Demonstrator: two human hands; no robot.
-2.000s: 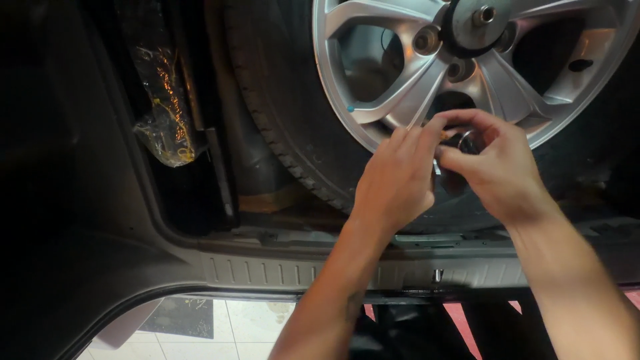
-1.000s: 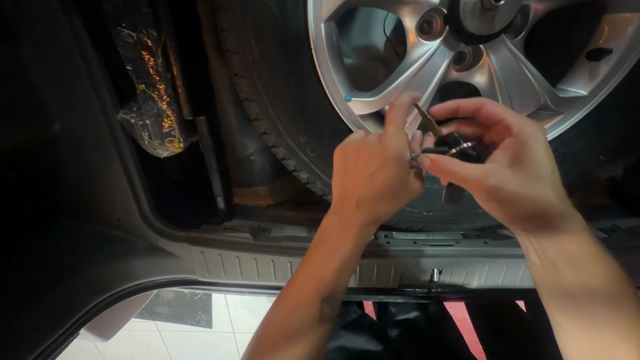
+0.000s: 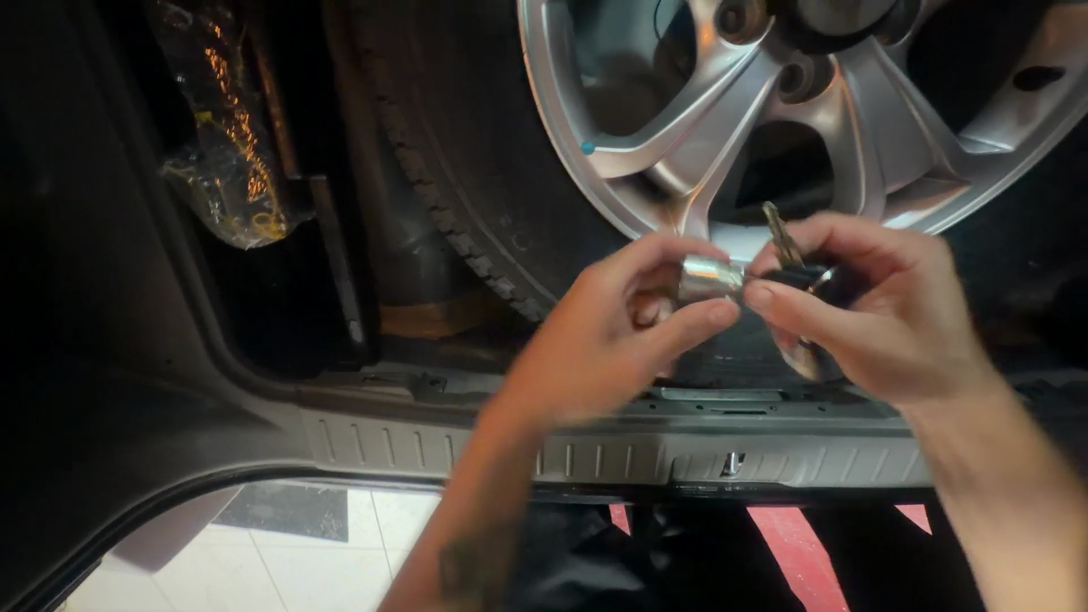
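Low in front of an alloy wheel (image 3: 705, 136) with a tire (image 3: 476, 170), both hands meet over small metal parts. My left hand (image 3: 629, 323) has its thumb and fingers around a short silvery metal cylinder (image 3: 711, 278), which looks like a socket. My right hand (image 3: 875, 297) grips a bunch of keys; one metal key (image 3: 780, 234) sticks up above the fingers and a dark key fob (image 3: 799, 276) sits between thumb and fingers. The fingertips of both hands nearly touch, and what joins the cylinder to the keys cannot be made out.
The wheel lies inside a car's trunk, behind the ribbed plastic sill (image 3: 586, 456) with its metal latch striker (image 3: 733, 463). A clear plastic bag (image 3: 238, 187) with yellowish contents lies in the left side pocket. Below the sill show a tiled floor (image 3: 314, 561) and dark cloth.
The silvery cylinder now shows plainly between my left fingers. My left thumb and fingers have spread wider around it. In my right hand, the key still points upward.
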